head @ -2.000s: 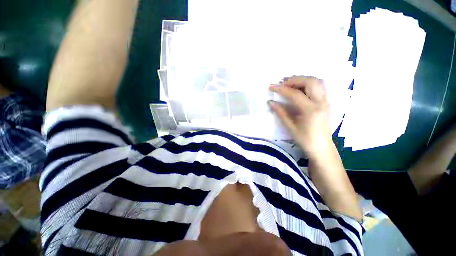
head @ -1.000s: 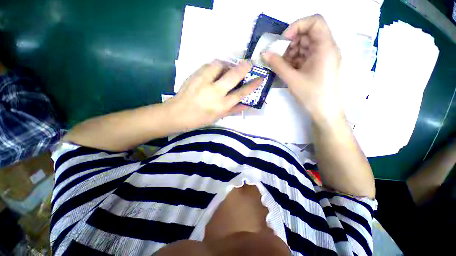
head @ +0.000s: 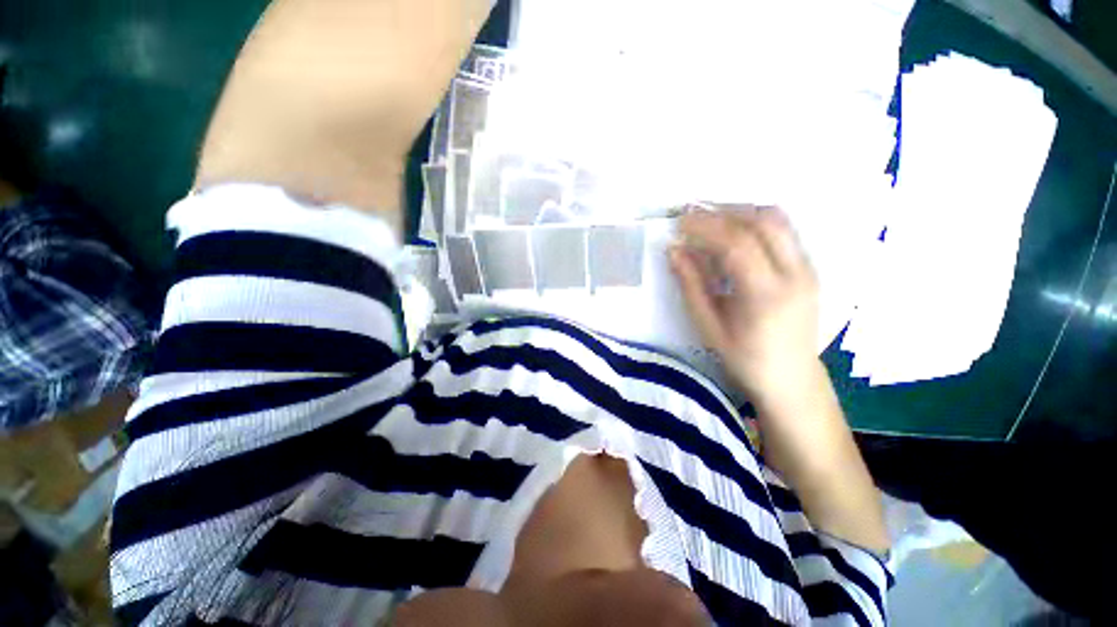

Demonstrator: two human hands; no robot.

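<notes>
Clear-grey compartment sheets with pale-bordered rectangles lie in front of me, partly under overexposed white sheets. My right hand rests over the right end of the compartment row, fingers bent, thumb and fingertips near the sheet. Whether it pinches a piece cannot be made out in the glare. My left arm reaches forward past the top edge of the picture, and my left hand is out of view. No phone body shows.
A white stack with uneven edges lies at the right on the dark-green tabletop. A plaid sleeve of another person is at the left. Cardboard boxes are below left. A dark-clothed person is at the right.
The phone body and pale display piece seen a second ago are gone from view. My left hand has left them and reached forward out of frame. My right hand has moved down to the compartment sheets.
</notes>
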